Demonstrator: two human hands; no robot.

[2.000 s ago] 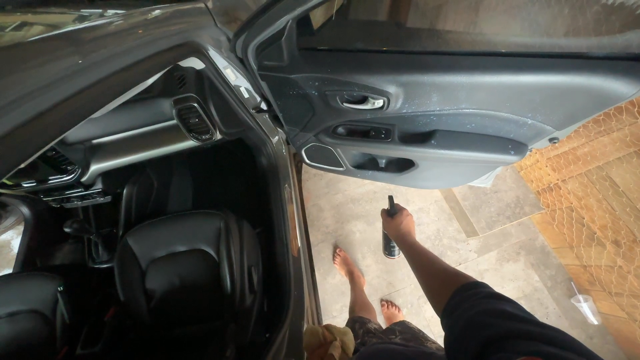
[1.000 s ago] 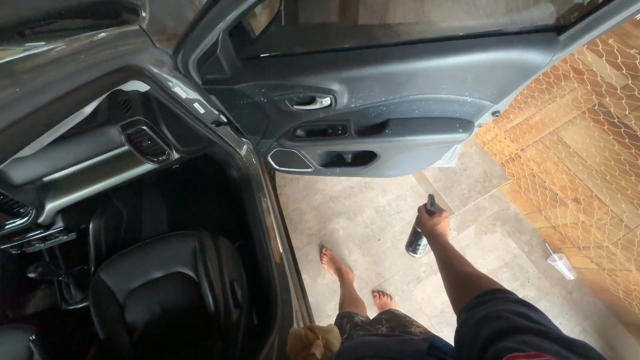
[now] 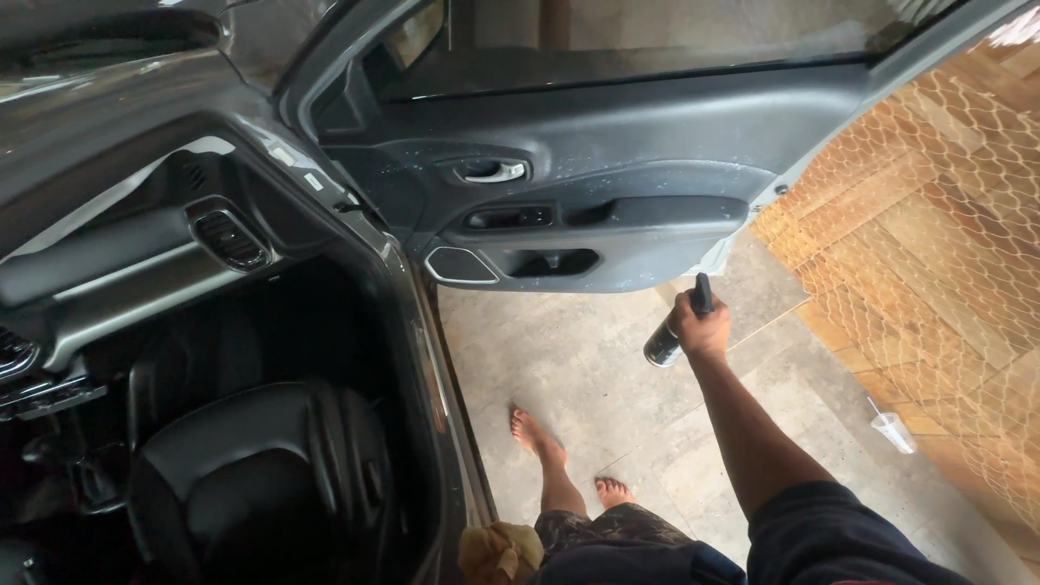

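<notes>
My right hand (image 3: 700,323) is closed around a black spray bottle (image 3: 665,344), just below the rear lower corner of the open car door. The bottle leans, its trigger head up by my fingers. Light specks dot the grey door panel (image 3: 650,162), which has a silver door handle (image 3: 505,172), a window switch (image 3: 532,216) and a speaker grille (image 3: 461,266). At the bottom edge, beside my shorts, a tan cloth (image 3: 500,552) shows; whether a hand holds it cannot be seen. My left hand is out of view.
On the left are the car's black leather seat (image 3: 244,479), its dashboard vent (image 3: 229,236) and the door sill (image 3: 459,422). My bare feet stand on grey floor tiles (image 3: 569,349). A clear plastic cup with a straw (image 3: 894,432) lies on the right near wire mesh (image 3: 934,244) over wood-patterned flooring.
My right hand has moved the spray bottle toward the door's rear lower corner, and the bottle has gone from nearly upright to leaning. The view has shifted somewhat.
</notes>
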